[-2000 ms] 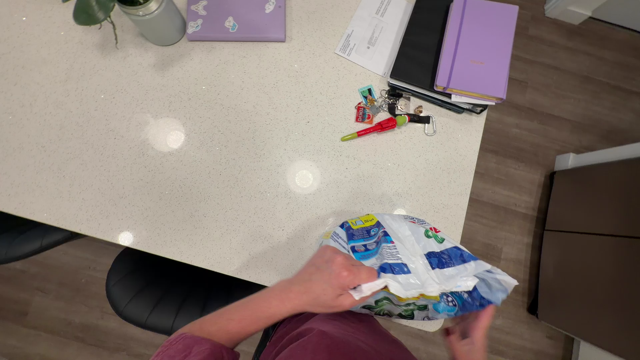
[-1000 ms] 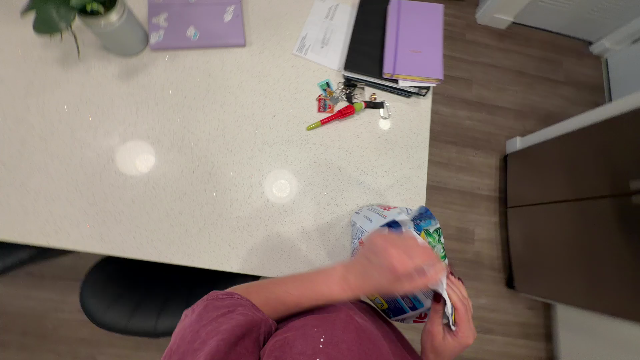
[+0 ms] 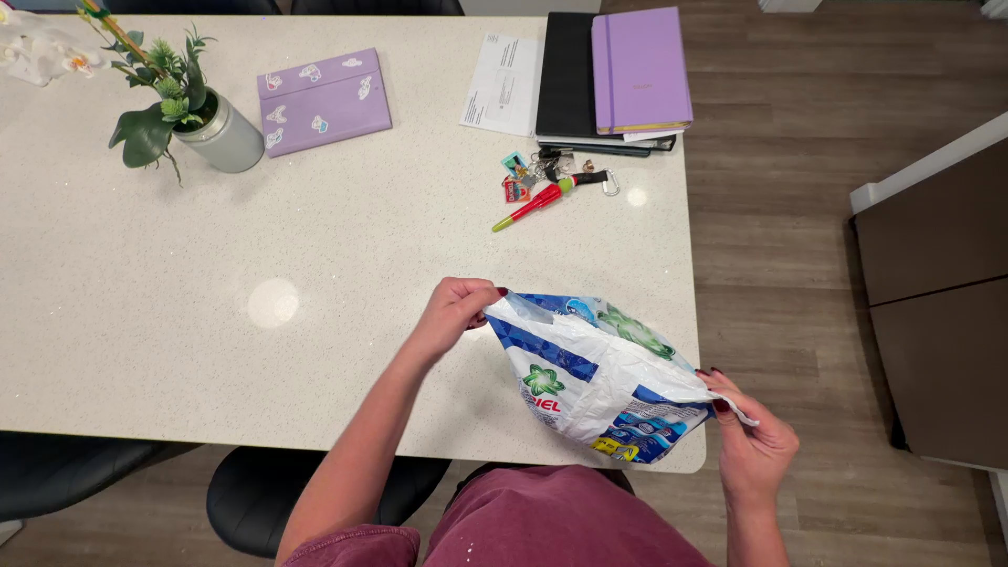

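Observation:
An Ariel laundry detergent bag (image 3: 587,405), printed white, blue and green, rests at the near right corner of the speckled white countertop (image 3: 354,315). My left hand (image 3: 461,311) pinches the upper left corner of its top edge. At the opposite end of that edge, my right hand (image 3: 748,429) grips the plastic between thumb and fingers. The top edge is stretched between both hands, and the crumpled back seam faces up. What the bag holds is hidden.
Beyond the bag lie keys with a red and green pen (image 3: 535,206), a paper sheet (image 3: 504,87), and a purple notebook (image 3: 642,71) on black folders (image 3: 563,79). Farther left are a purple sticker-covered case (image 3: 327,102) and a potted plant (image 3: 228,138). Black chairs (image 3: 268,496) stand along the near edge.
My hands, close together over the bag a second ago, are now apart at its two top corners. The bag's top is spread wider. The view has shifted.

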